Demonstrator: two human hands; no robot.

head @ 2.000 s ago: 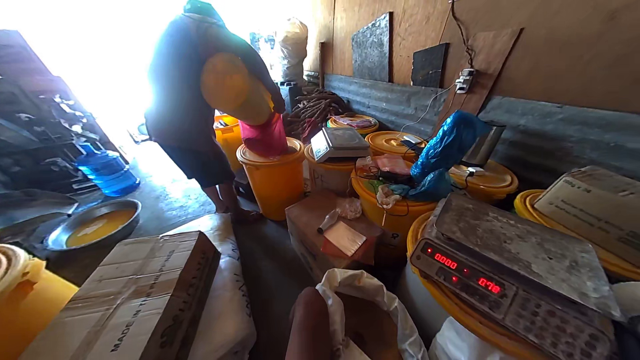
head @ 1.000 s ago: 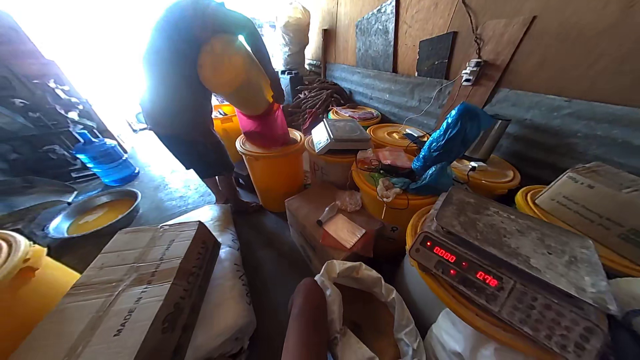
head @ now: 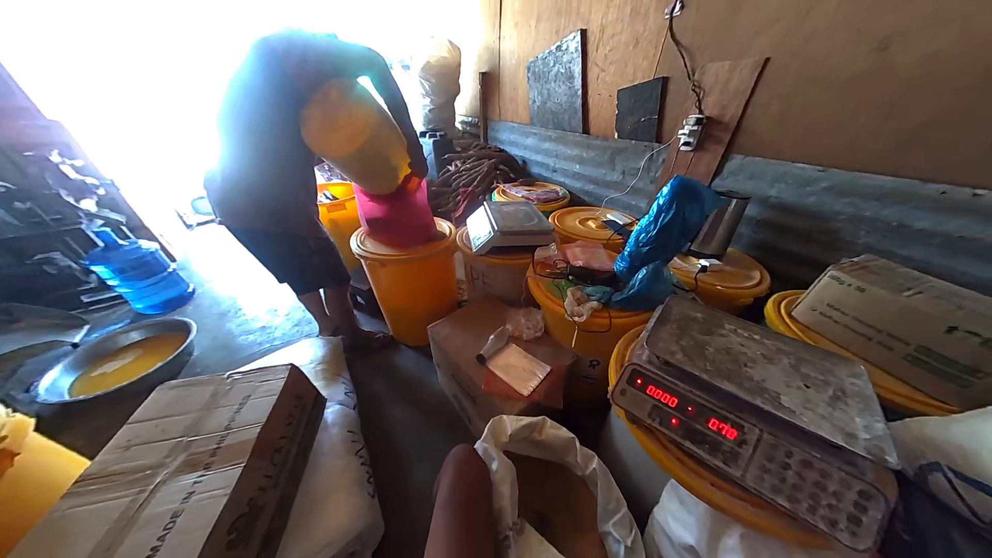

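Neither of my hands shows in the head view; a bare knee (head: 463,504) of mine is at the bottom centre. Right beside it stands an open white woven sack (head: 612,484) with brown contents. A digital scale (head: 759,380) with a lit red display rests on a yellow lidded bucket at the right. Beyond, a person (head: 283,147) bends over, tilting a yellow bucket (head: 353,136) into a pink container (head: 399,213) on top of an orange bucket (head: 411,287). What passes between the two containers is hidden.
A cardboard box (head: 186,457) lies on a white sack (head: 341,449) at the left. A metal basin (head: 182,341) with yellow liquid and a blue water jug (head: 139,271) are behind it. Another box (head: 465,349), a second scale (head: 511,221) and several lidded buckets line the right.
The other person bends lower over the pink container, with the yellow bucket still tilted. The view has shifted slightly.
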